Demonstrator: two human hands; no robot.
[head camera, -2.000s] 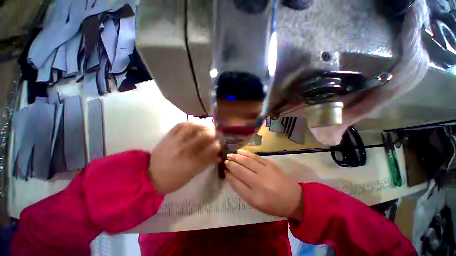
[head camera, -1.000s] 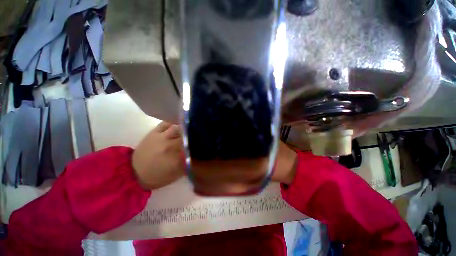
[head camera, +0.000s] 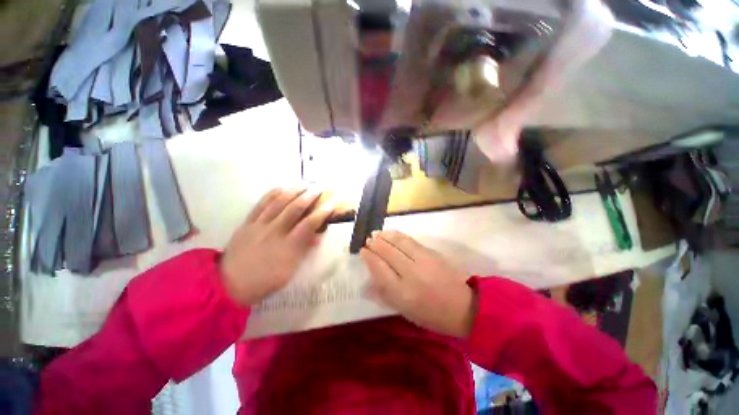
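Note:
A dark strip (head camera: 372, 209) lies on the table and bed, running from the bright glow at the needle area (head camera: 378, 149) towards me. My right hand (head camera: 417, 280) has its fingertips on the near end of the strip. My left hand (head camera: 274, 242) rests left of the strip, fingers bent, apart from it. A small dark bit shows by its fingertips; I cannot tell whether the hand holds it. The needle and presser foot are lost in glare and blur.
The sewing machine head (head camera: 312, 69) hangs over the back. Grey strips (head camera: 126, 198) lie fanned at left, a loose strip pile (head camera: 121, 61) behind them. Black-handled scissors (head camera: 544, 190) and green snips (head camera: 616, 217) lie at right. Small grey pieces (head camera: 444, 158) lie right of the needle.
The view has shifted, so the machine head sits higher and the strip and both hands show. My left hand is now apart from the strip. The rightmost grey strip in the stack is now slanted.

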